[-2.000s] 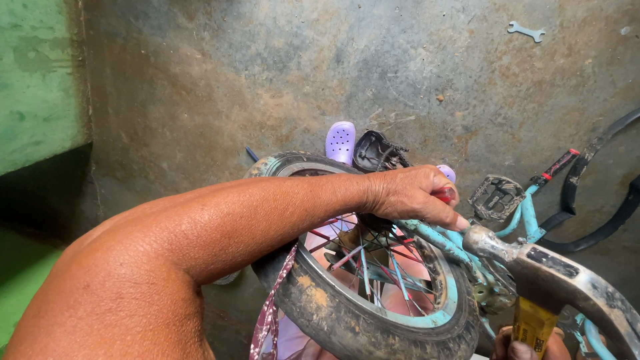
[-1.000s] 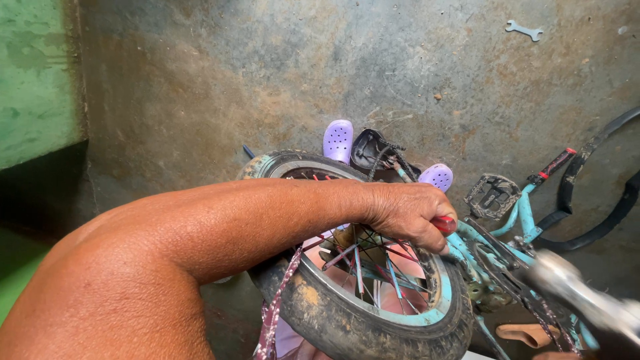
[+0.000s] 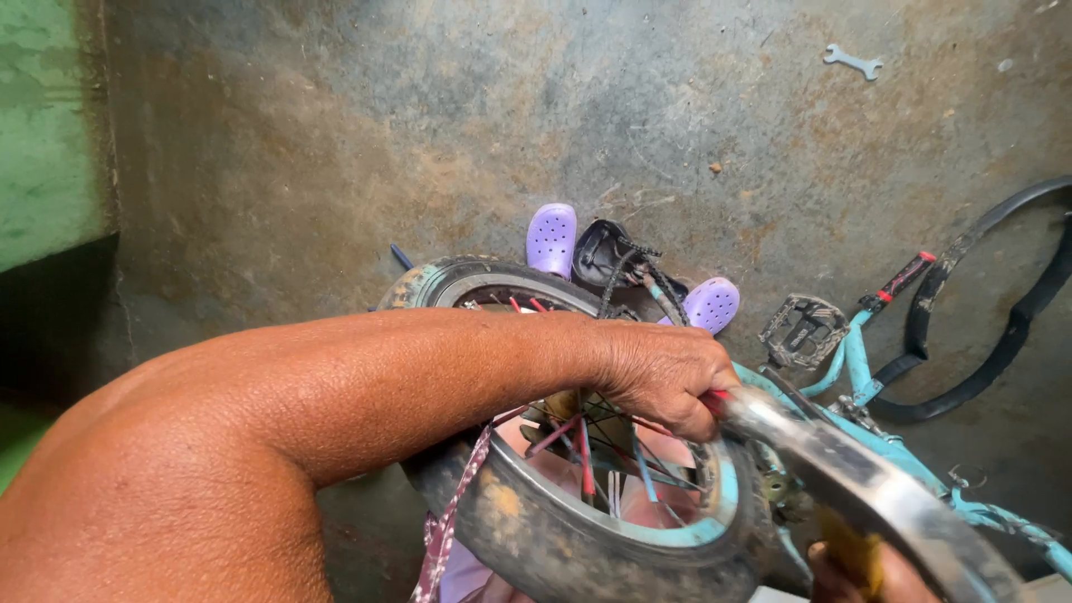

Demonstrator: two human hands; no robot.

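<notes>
My left hand [image 3: 670, 373] reaches over the bicycle wheel [image 3: 544, 536] and is closed on a red-handled tool [image 3: 717, 402], whose far part is hidden. At the lower right, my right hand [image 3: 871, 574] grips the yellow handle of a claw hammer [image 3: 871, 477]. The hammer's blurred metal head meets or overlaps the end of the red handle; actual contact is hard to tell. The wheel has a dirty black tyre, a partly turquoise rim and spokes with red and blue covers. Behind it extends a turquoise bicycle frame [image 3: 896, 452].
Purple clogs [image 3: 551, 239] stand beyond the wheel, beside a black bicycle saddle [image 3: 599, 251]. A pedal [image 3: 804, 332] and a red-black handlebar grip [image 3: 904, 278] stick out at right, near a black rubber strip or tube [image 3: 988, 377]. An open-end wrench [image 3: 852, 63] lies on the floor.
The hammer has swung away from the red handle, blurred, and come back against or over it. My left hand stays closed on that handle, over the wheel.
</notes>
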